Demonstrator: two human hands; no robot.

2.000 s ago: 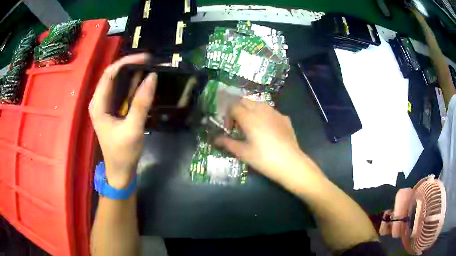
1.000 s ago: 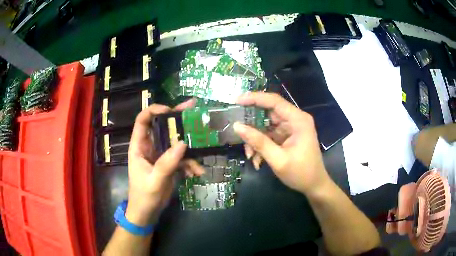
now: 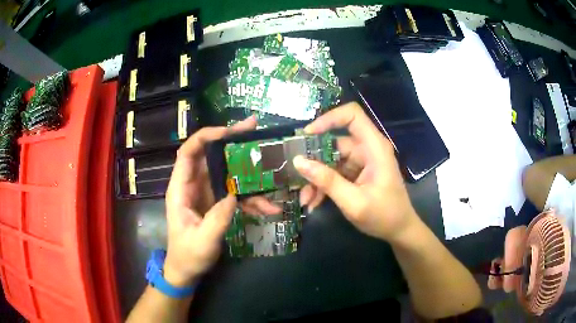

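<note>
A green circuit board with a silver-grey area lies in a black housing, whose rim shows at the left and along the top. My left hand holds the housing's left end, thumb below an orange tab at the board's lower left corner. My right hand grips the right end, thumb on the silver-grey area. A heap of loose boards lies behind my hands. More boards lie just below them, partly hidden.
Black housings with pale yellow strips stand at left, beside a red tray bearing bundled boards. At right are a black panel, white paper, a second housing stack, a pink fan and a person's arm.
The board came from the heap area into both hands, and now lies lower inside the housing's rim. The pale yellow strip at its left end is no longer seen; an orange tab shows.
</note>
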